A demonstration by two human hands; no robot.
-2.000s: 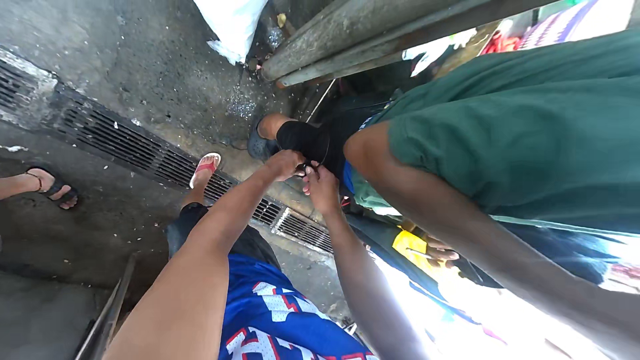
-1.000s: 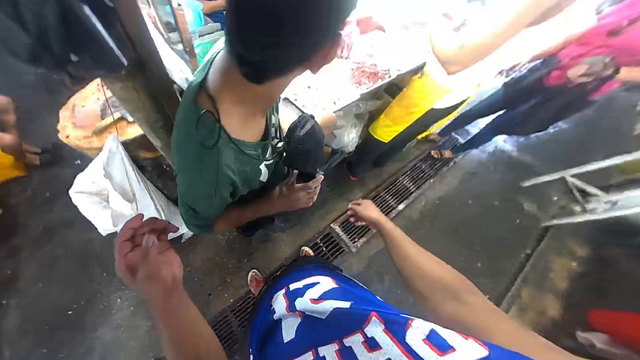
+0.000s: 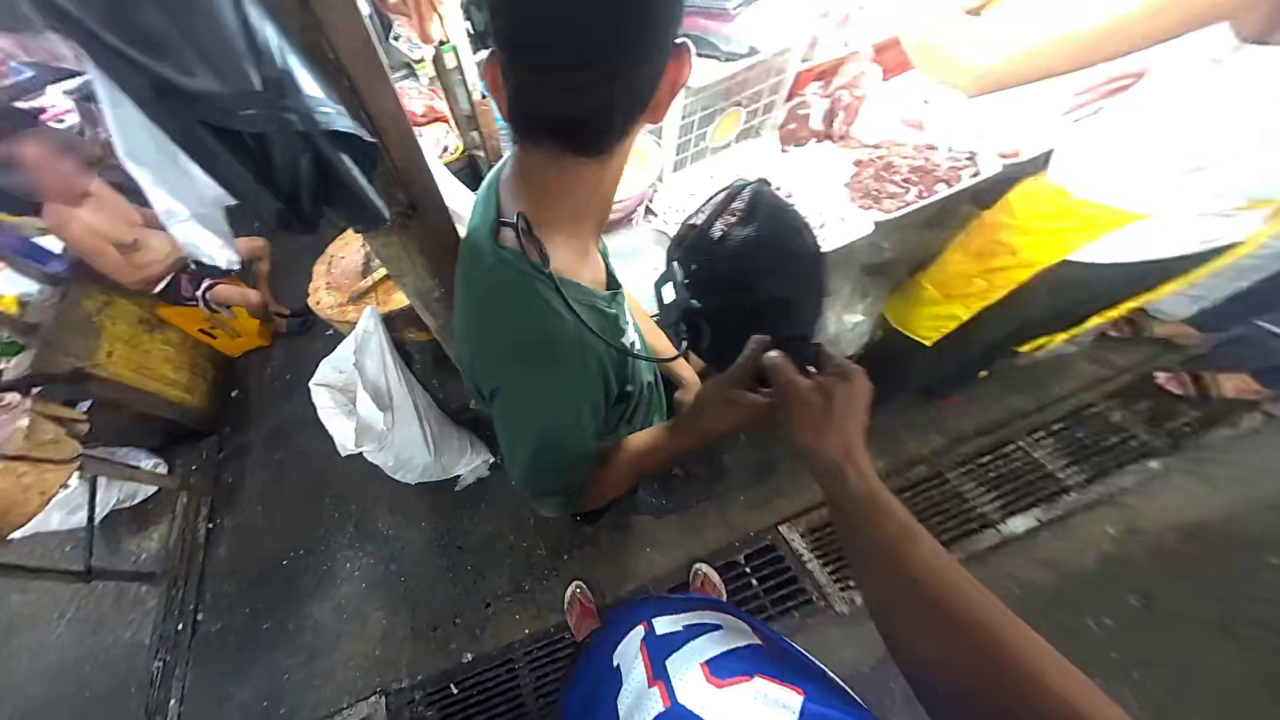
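From the lower right my right arm reaches in, and my right hand grips the near edge of a black mesh-backed cap. Against it is the hand of a person in a green shirt, also on the cap's edge; the fingers overlap, so what each pinches is partly hidden. A dark cord with a loop runs from that person's collar to the cap. My left hand is outside the view.
Meat pieces lie on a stall counter beside a white plastic crate. A white sack stands left of the person, near a post. A floor drain grating crosses by my feet. Another person sits at far left.
My right hand has moved to the cap in the other person's grasp. My left hand, raised and apart one second ago, has left the view. The view has shifted.
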